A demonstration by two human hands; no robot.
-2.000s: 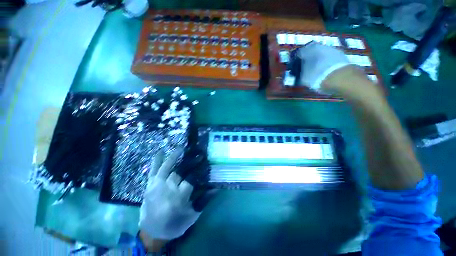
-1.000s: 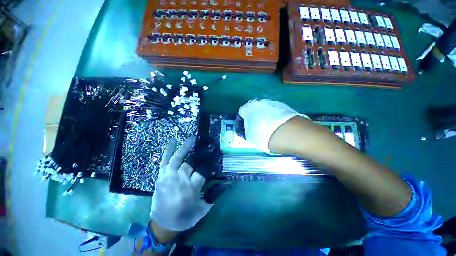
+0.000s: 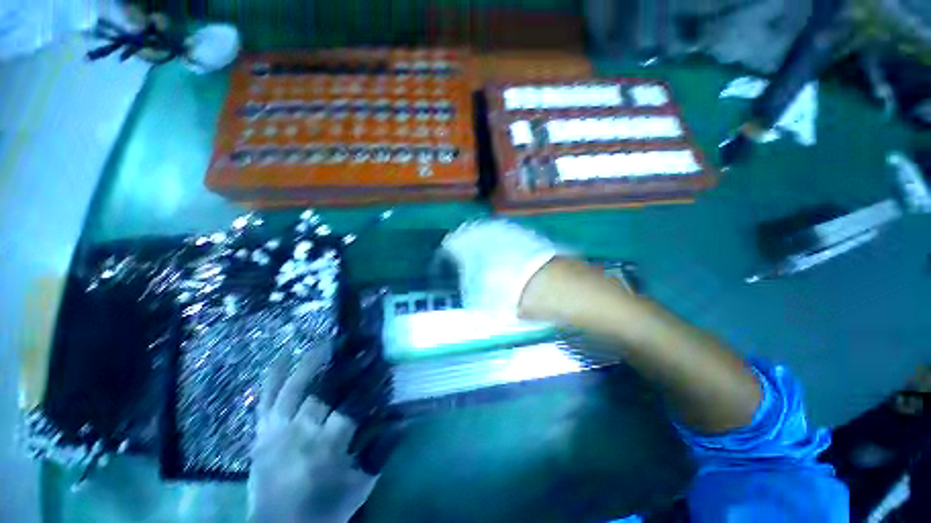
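My right hand (image 3: 500, 268), in a white glove, is over the slot row of the black fixture (image 3: 380, 298). Its fingertips point down and are hidden, so what it holds cannot be seen. The silver ribbed heat sink (image 3: 490, 371) lies in the fixture in front of the slots. My left hand (image 3: 306, 444), gloved and blurred, rests at the front right edge of the black bin of small screws (image 3: 219, 393), fingers spread over the bin's edge. Its fingertips are blurred, and whether they hold a screw cannot be told.
Behind are an orange-brown tray of dark parts (image 3: 342, 189) and a tray with white pads (image 3: 602, 194). Black leads with white ends (image 3: 306, 268) heap over the bin. A dark screwdriver (image 3: 781, 97) is at the upper right. Silver bars (image 3: 837, 237) lie at the right.
My right hand has moved from the pad tray to the fixture, and now sits a little further along the slot row. My left hand stays by the screw bin. The view has shifted and blurred.
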